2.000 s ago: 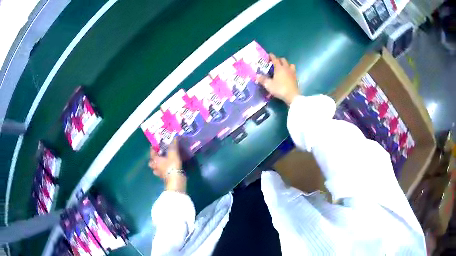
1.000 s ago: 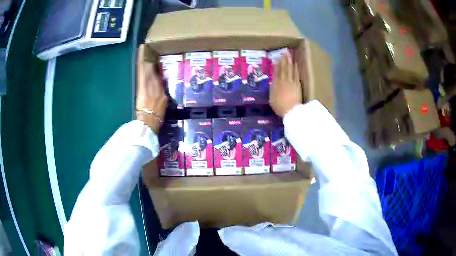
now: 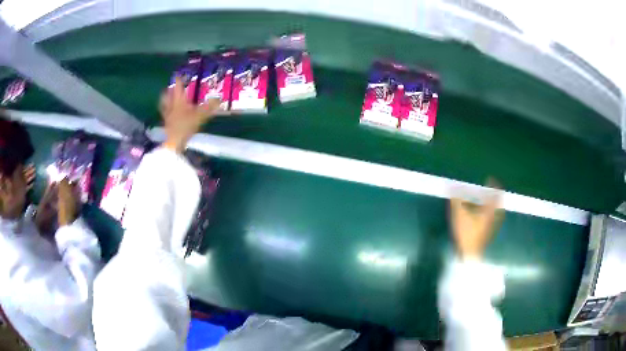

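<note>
Retail boxes with pink, purple and white print lie on the green conveyor belt: several in a row (image 3: 248, 86) at the upper left, and two side by side (image 3: 399, 103) further right. My left hand (image 3: 184, 113) reaches over the guide rail to the left end of the row, fingers spread; whether it touches a box is unclear. My right hand (image 3: 475, 216) is blurred and empty, fingers apart, at the white guide rail (image 3: 322, 164) on the right.
A coworker (image 3: 34, 274) in a white smock stands at the left, hands at boxes on the worktop (image 3: 309, 240). More boxes (image 3: 120, 182) lie between us. A blue object (image 3: 206, 334) shows below the worktop. A scale (image 3: 597, 288) and a carton edge (image 3: 535, 341) are at the lower right.
The view has swung from the filled carton to the belt. Both hands have left the carton; the left is now over belt boxes and the right is by the rail.
</note>
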